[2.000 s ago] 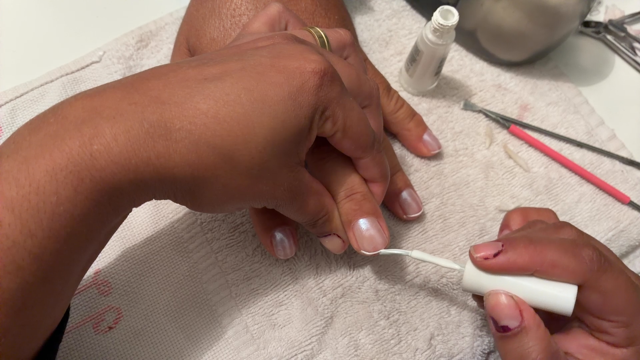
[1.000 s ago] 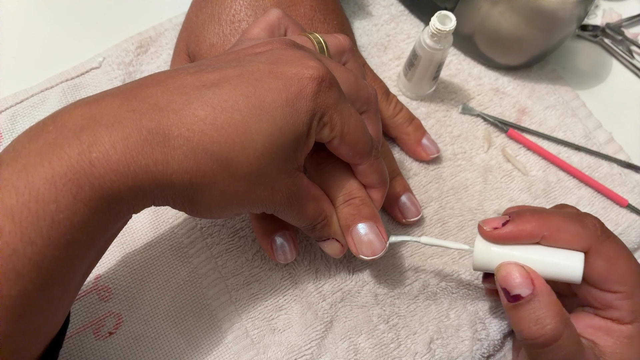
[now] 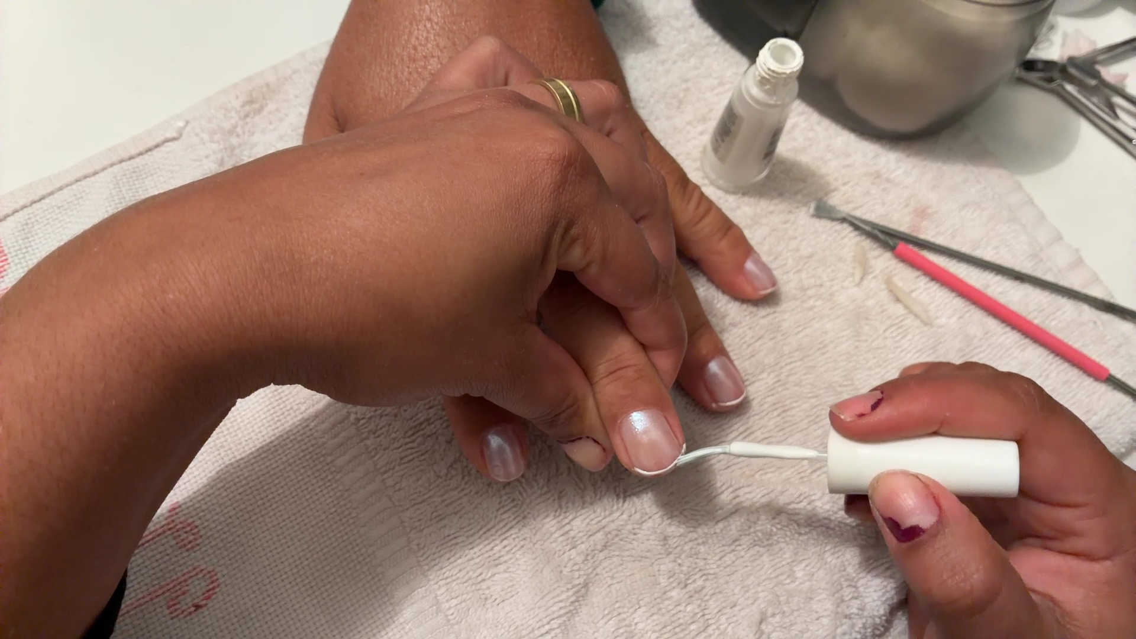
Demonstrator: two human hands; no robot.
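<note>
My left hand (image 3: 461, 248), with a gold ring (image 3: 564, 99) on one finger, grips a finger (image 3: 621, 355) of another person's hand, which lies palm down on the towel. In my right hand (image 3: 1012, 497) is the white cap of a nail polish brush (image 3: 923, 463), held between thumb and fingers. The thin bristles touch the white-edged tip of the held fingernail (image 3: 652, 441). Other fingernails of that hand look pale and shiny, some with a white edge. An uncapped nail polish bottle (image 3: 750, 129) stands upright beyond that hand, bearing writing.
Under the hands lies a beige terry towel (image 3: 550, 550) with red stitching. A pink-handled metal manicure tool (image 3: 998, 311) and a slim metal tool (image 3: 1003, 262) rest at the right, near small pale slivers (image 3: 907, 299). A rounded metal container (image 3: 914, 62) and metal nippers (image 3: 1083, 93) are behind them.
The brush moved right from the nail's lower edge to its right corner a second ago, and now its bristles bend against the tip a little lower. My left hand keeps its hold on the finger.
</note>
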